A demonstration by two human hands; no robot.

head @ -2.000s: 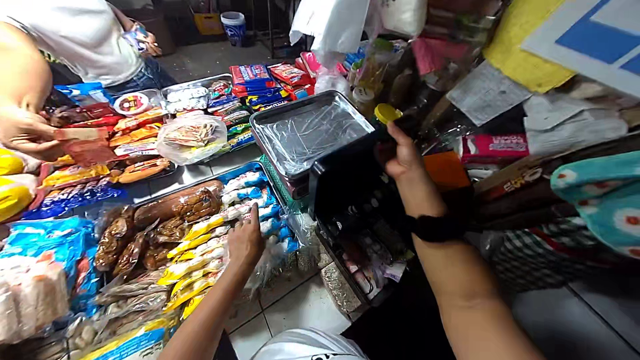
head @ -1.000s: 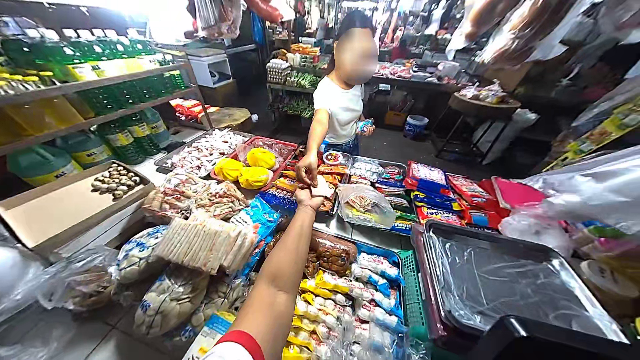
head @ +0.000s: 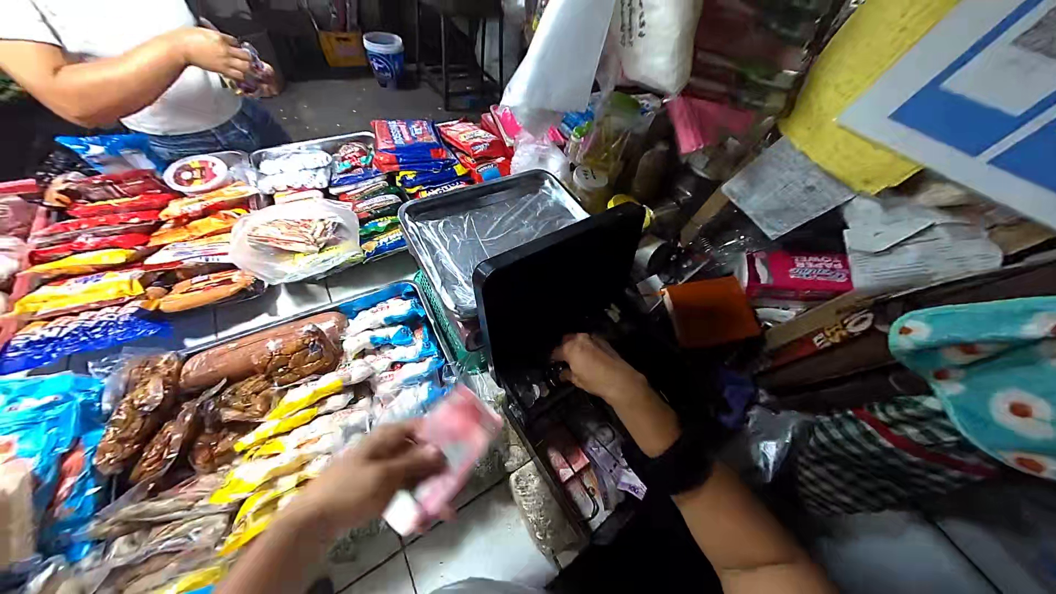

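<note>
My left hand (head: 363,474) holds reddish banknotes (head: 452,454), blurred, over the tiled counter, to the left of a black cash box (head: 561,289) with its lid raised. Inside the box, my right hand (head: 598,363) reaches down among coins (head: 540,388) in the upper compartments. Its fingertips are partly hidden, so I cannot tell whether they grip a coin. Banknotes (head: 606,462) lie in the lower compartments, nearer to me. A dark band circles my right wrist.
Trays of packaged sausages (head: 264,346) and hot dogs (head: 91,289) cover the left counter. Behind the box sits a black tray (head: 495,239) with plastic film. A person (head: 157,74) stands across the counter holding a small item. An orange box (head: 711,309) and paper towels (head: 796,274) are at right.
One second ago an arm of mine reached across to the person's hand; now my left hand holds banknotes near me and the cash box lid is up. The view has swung down and right.
</note>
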